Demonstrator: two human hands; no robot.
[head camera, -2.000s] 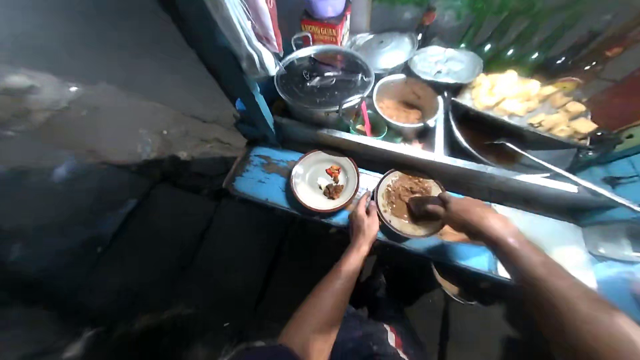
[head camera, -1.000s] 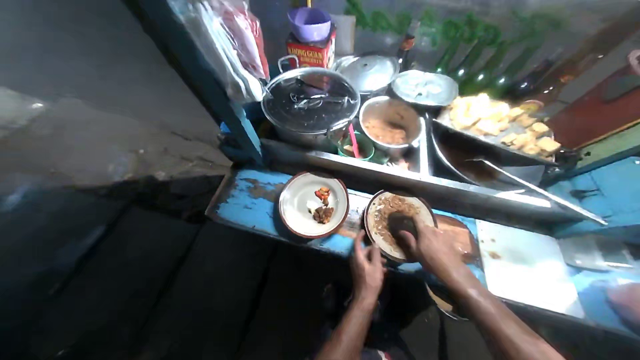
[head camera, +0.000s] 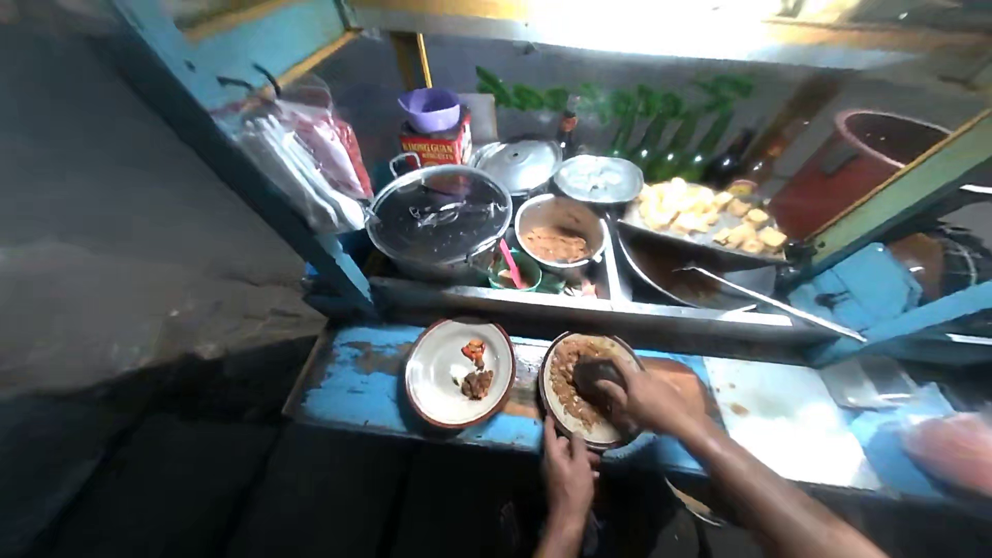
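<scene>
On the blue wooden ledge a brown-rimmed plate (head camera: 589, 435) holds chunky brown paste. My right hand (head camera: 639, 395) grips a dark, rounded pestle-like tool (head camera: 597, 377), pressed into that paste. My left hand (head camera: 570, 465) holds the near rim of the same plate, its fingertips against the edge. To the left, a second brown-rimmed plate (head camera: 434, 372) carries some red pieces (head camera: 473, 352) and a dark brown lump (head camera: 477, 384). The underside of the tool is hidden by my right hand and the paste.
Behind the ledge (head camera: 356, 387) stand a lidded pot (head camera: 440, 217), a pot of brown paste (head camera: 556, 240), a green cup (head camera: 527, 277) with a pink spoon, and a wok (head camera: 666, 271) with a long ladle. A tray of fried pieces (head camera: 697, 209) sits above the wok. A white board (head camera: 783, 418) lies right.
The view has tilted up to show more of the stall. My right hand and the dark tool have shifted about within the paste; my left hand has stayed at the plate's near side.
</scene>
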